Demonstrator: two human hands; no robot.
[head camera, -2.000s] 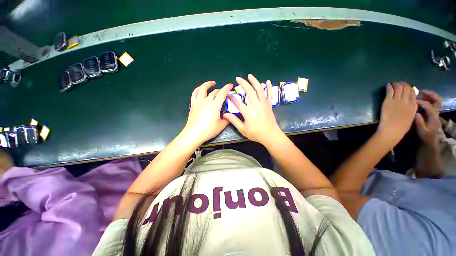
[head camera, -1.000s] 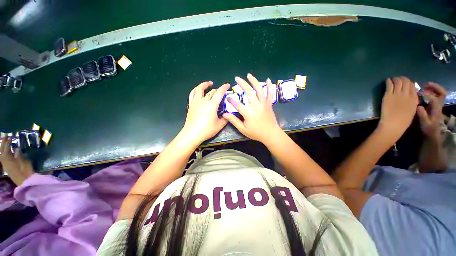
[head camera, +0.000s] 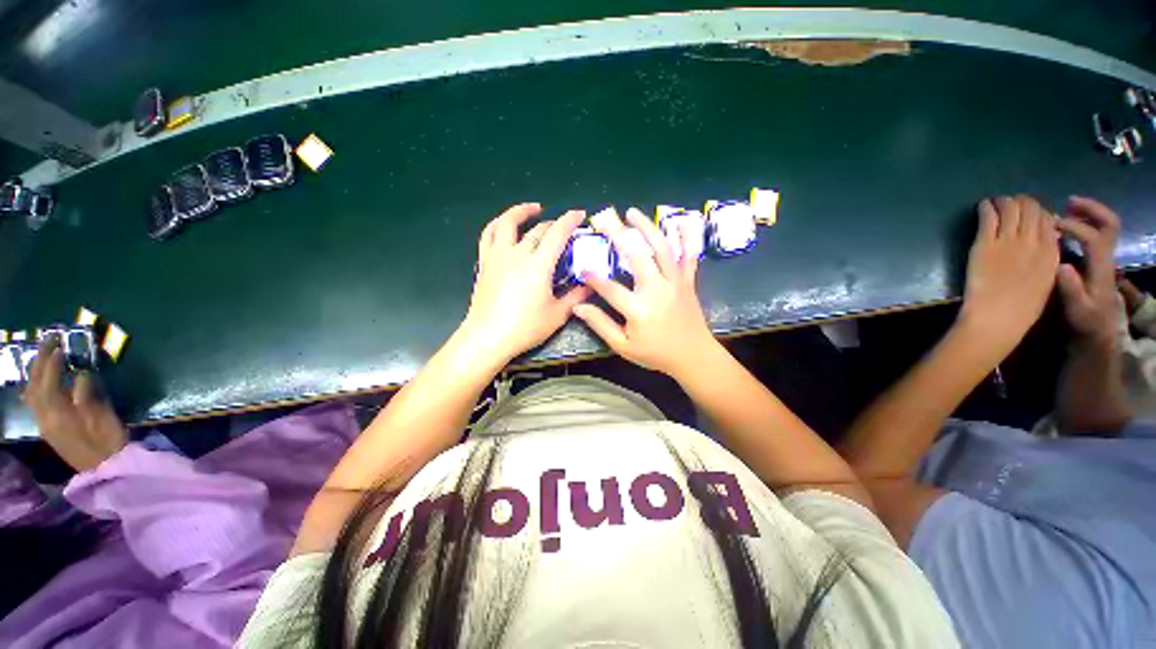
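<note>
Several smartwatch units with bright white or pale blue lit faces lie in a row on the dark green bench. The leftmost lit watch (head camera: 591, 257) lies between my two hands. My left hand (head camera: 522, 282) is around its left side, fingers curved; whether it grips the watch is unclear. My right hand (head camera: 653, 298) is spread over the row, its thumb near the leftmost watch's lower edge, and partly hides the units beneath. The rightmost lit watch (head camera: 732, 228) is uncovered, with a small white and yellow battery (head camera: 764, 205) at its upper right.
Unlit watches (head camera: 228, 175) stand in a row at upper left, beside another battery (head camera: 313, 154). A pale divider (head camera: 507, 58) crosses behind. A neighbour's hand (head camera: 79, 412) touches watches at far left; another person's hands (head camera: 1012, 273) are at right. Small parts (head camera: 1121, 137) lie at far right.
My right hand's fingers have shifted slightly, showing more of the lit faces. My left hand is nearly unmoved. The left neighbour's hand has come in over their row of watches.
</note>
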